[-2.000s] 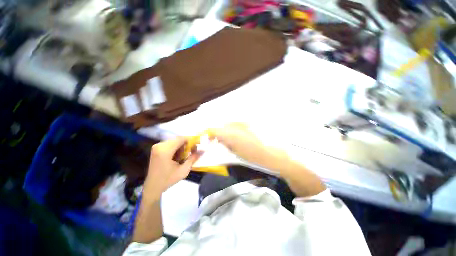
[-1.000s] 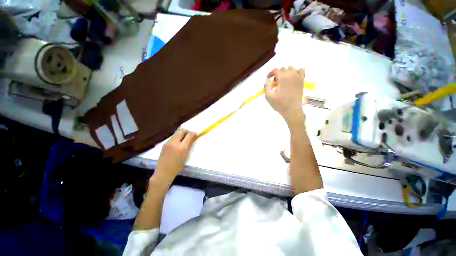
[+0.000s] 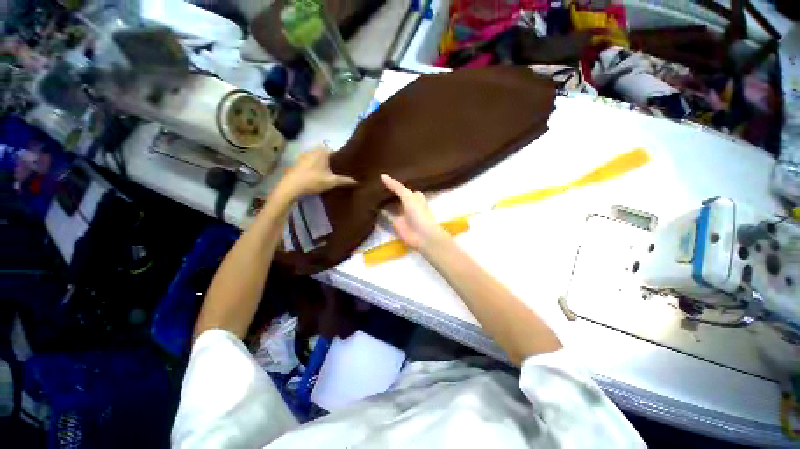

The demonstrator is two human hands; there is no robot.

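A long dark brown garment piece (image 3: pixel 447 123) lies across the white table, with white stripes at its near left end. My left hand (image 3: pixel 310 174) is on its left edge, thumb over the cloth, and grips it there. My right hand (image 3: pixel 410 215) is at its near edge, fingers on or just under the cloth; whether it grips is hard to tell. The cloth is bunched between my hands. A yellow strip (image 3: pixel 561 188) lies loose on the table to the right, and its near end passes by my right hand.
A sewing machine head (image 3: pixel 715 245) stands at the right and another (image 3: pixel 210 114) at the left. Heaped coloured cloth (image 3: pixel 526 31) lies behind the table. A blue bin (image 3: pixel 189 289) is below at the left. A white sheet (image 3: pixel 358 373) is below the table's front edge.
The yellow strip was stretched between both hands and now lies released on the table. Both hands have moved to the brown piece, whose near end is now bunched.
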